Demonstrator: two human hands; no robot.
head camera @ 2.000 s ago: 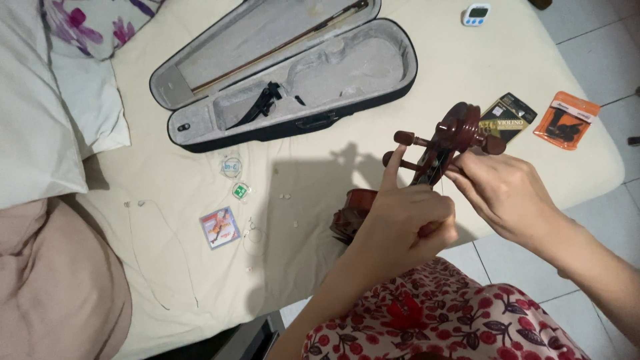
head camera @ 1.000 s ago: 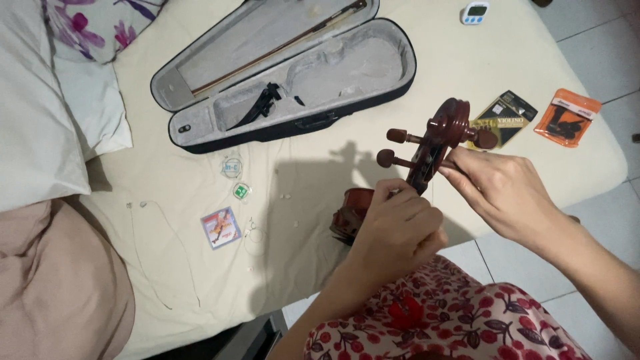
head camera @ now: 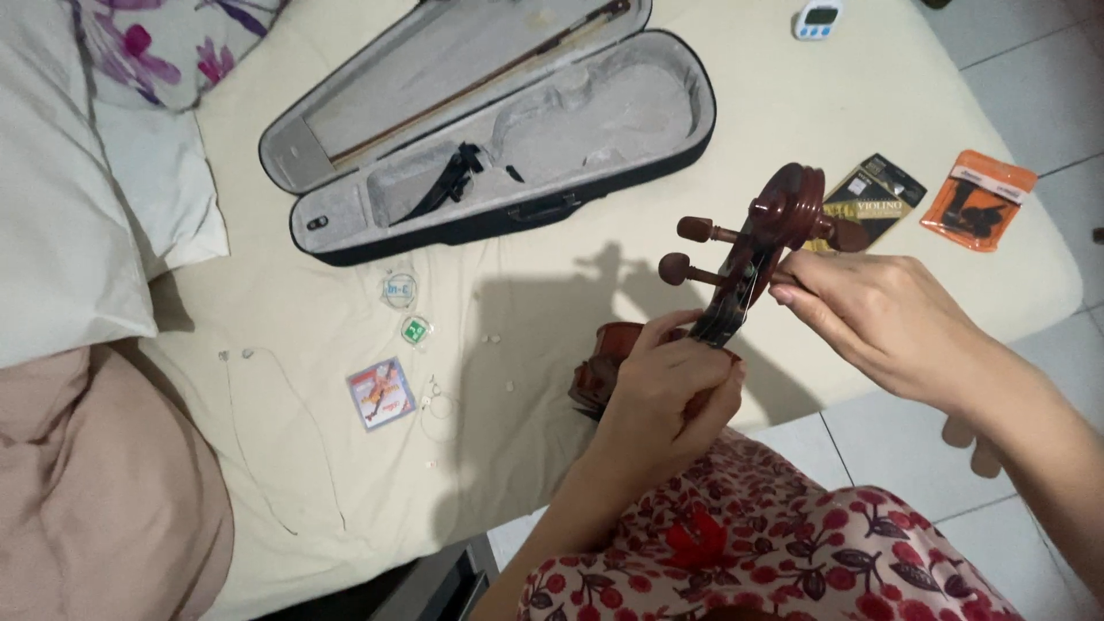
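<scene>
A reddish-brown violin stands scroll up at the bed's edge, its body (head camera: pixel 604 362) largely hidden behind my left forearm. My left hand (head camera: pixel 677 392) is wrapped around the neck just below the pegbox. With thumb and fingers, my right hand (head camera: pixel 849 302) grips a tuning peg on the right side; the peg's head is hidden by the fingers. Above that hand another peg (head camera: pixel 849 235) sticks out beside the scroll (head camera: pixel 789 203). Two pegs, an upper one (head camera: pixel 695 228) and a lower one (head camera: pixel 675 268), point left. A thin string shows in the pegbox (head camera: pixel 742 274).
Beyond the violin lies an open case (head camera: pixel 604 185) with a bow (head camera: pixel 457 95) and a black shoulder rest (head camera: pixel 444 185). Coiled strings (head camera: pixel 399 290), a square packet (head camera: pixel 380 394) and loose strings (head camera: pixel 323 423) lie left. A string package (head camera: pixel 880 203), an orange pouch (head camera: pixel 979 203) and a digital timer (head camera: pixel 817 21) lie right.
My left index finger has left the upper left peg, and that hand has closed lower around the neck. My right hand remains at its peg.
</scene>
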